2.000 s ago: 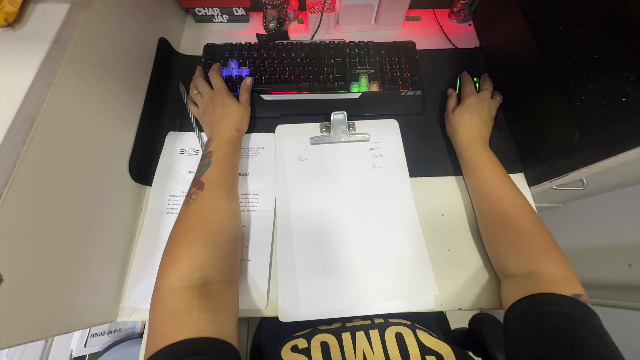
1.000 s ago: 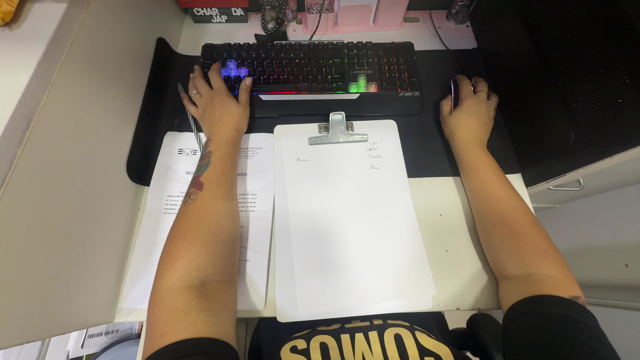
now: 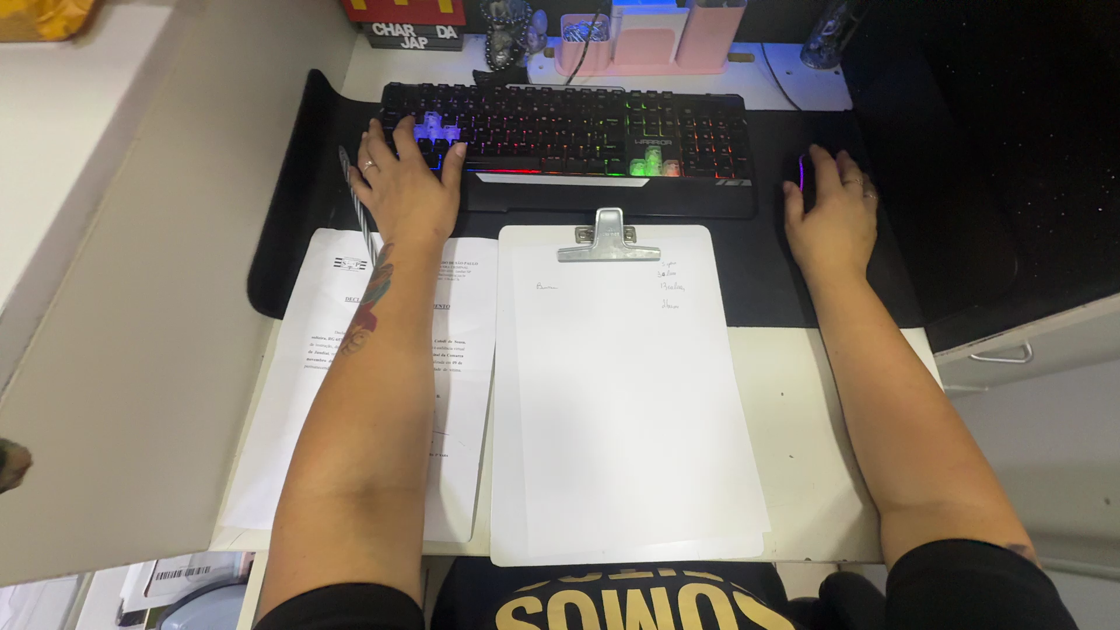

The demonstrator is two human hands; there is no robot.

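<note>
My left hand (image 3: 407, 188) rests with its fingers spread on the left end of a backlit keyboard (image 3: 577, 136), holding nothing. A slim silvery pen (image 3: 360, 206) lies beside it and passes under the wrist. Over at the right, my right hand (image 3: 829, 210) is closed over a computer mouse (image 3: 802, 175), mostly hidden, with a purple light along its edge. Between the forearms lies a white clipboard (image 3: 496, 525) with a metal clip (image 3: 610, 241); its paper (image 3: 639, 402) bears a few handwritten words. Under my left forearm is a printed document (image 3: 459, 350).
A black desk mat (image 3: 289, 219) lies under the keyboard and mouse. Pink desk organizers (image 3: 647, 48) and a dark beaded figurine (image 3: 507, 35) stand behind the keyboard. A light panel (image 3: 157, 306) borders the left side, and a drawer handle (image 3: 1002, 354) is at the right.
The mouse's light has turned from green to purple, and the red glow behind the keyboard has turned bluish. Both hands have stayed in about the same places.
</note>
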